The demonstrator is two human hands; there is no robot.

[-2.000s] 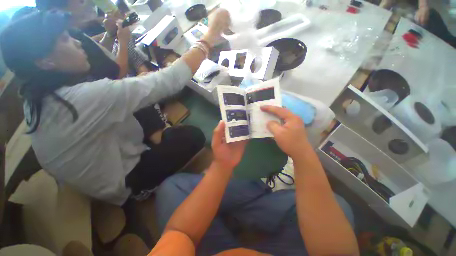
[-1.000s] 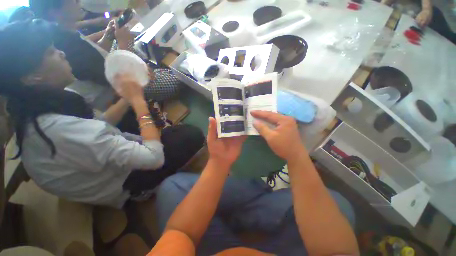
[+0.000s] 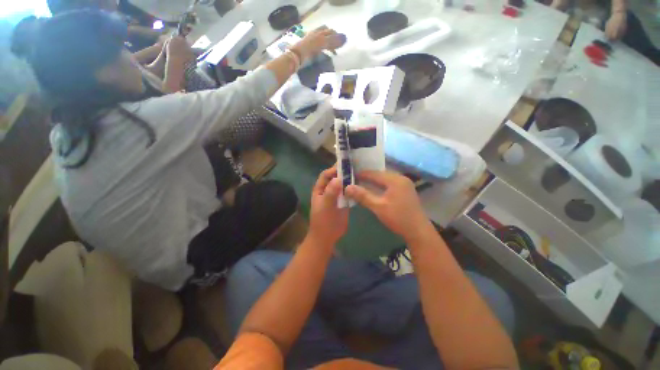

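The white instruction booklet (image 3: pixel 367 148) with dark pictures stands upright in front of me, partly folded, its left page seen at a steep angle. My left hand (image 3: pixel 330 208) grips its lower left edge. My right hand (image 3: pixel 391 202) has thumb and fingers on its lower right part. Both hands are bare. The fingers partly cover the booklet's lower edge.
The pale blue wrapped product (image 3: pixel 423 150) lies just beyond my right hand. An open white box with cables (image 3: pixel 535 249) is at right, an insert tray (image 3: pixel 550 170) leaning behind it. A white insert (image 3: pixel 394 90) stands ahead. A neighbour's arm (image 3: pixel 253 90) reaches across from the left.
The booklet has gone from wide open to partly folded, and my right hand has moved from pointing at the page to its lower edge. The neighbour's white round part has left their hand; that arm now reaches over the table.
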